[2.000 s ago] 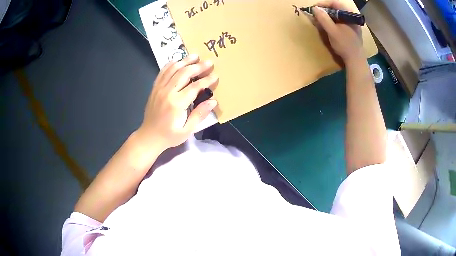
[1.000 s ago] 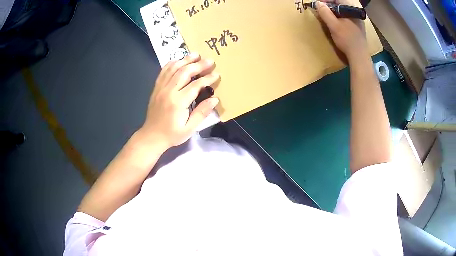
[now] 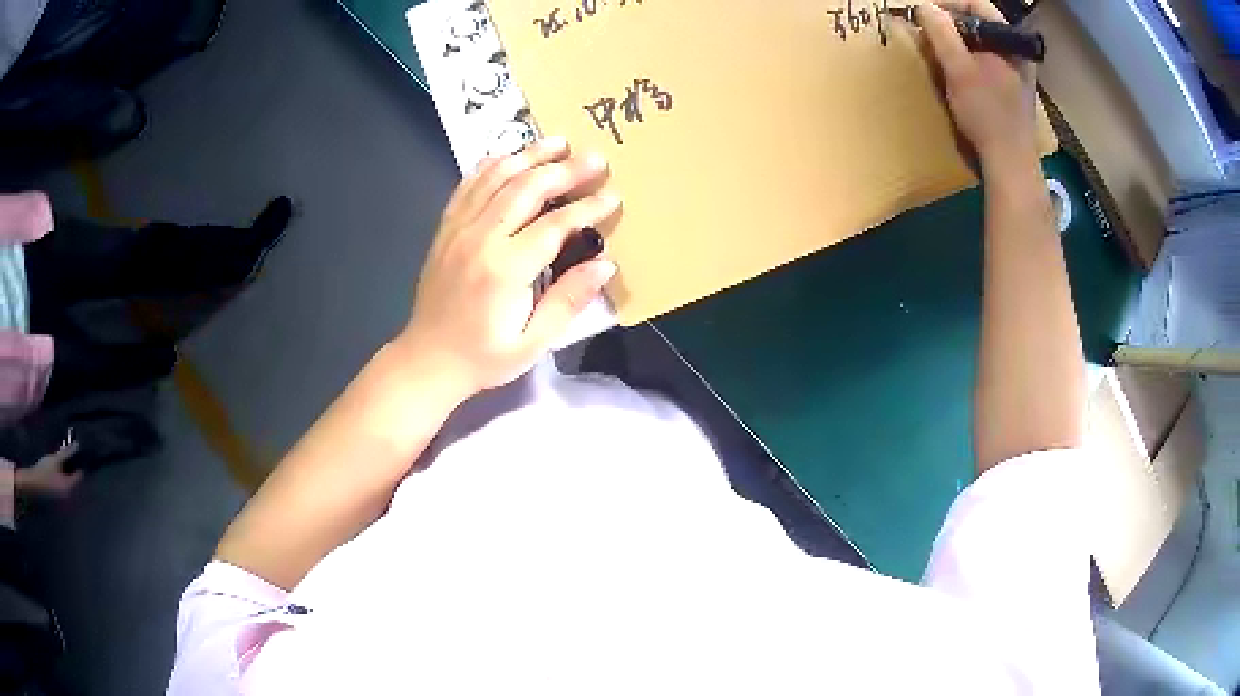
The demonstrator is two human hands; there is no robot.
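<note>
A tan cardboard sheet (image 3: 775,163) lies over a white foam tray (image 3: 449,82), whose left strip shows cut-outs with small metal parts. Black handwriting is on the sheet at its upper left, left middle and upper right. My right hand (image 3: 990,102) grips a black marker pen (image 3: 1004,37) at the end of the upper-right writing; the tip is hard to make out. My left hand (image 3: 510,265) rests on the sheet's lower left corner and the tray edge, with the black marker cap (image 3: 578,250) held between thumb and fingers.
The green bench (image 3: 870,367) extends below the sheet. A white tape roll (image 3: 1059,204) lies right of my right wrist. Brown cardboard (image 3: 1122,150) and a cluttered shelf are at the right. On the left, people's legs, shoes and a hand (image 3: 52,476) show over the grey floor (image 3: 320,299).
The upper-right writing has grown longer, and my right hand has moved right with the pen. The whole view has shifted slightly. More people's legs and a hand have appeared at the left.
</note>
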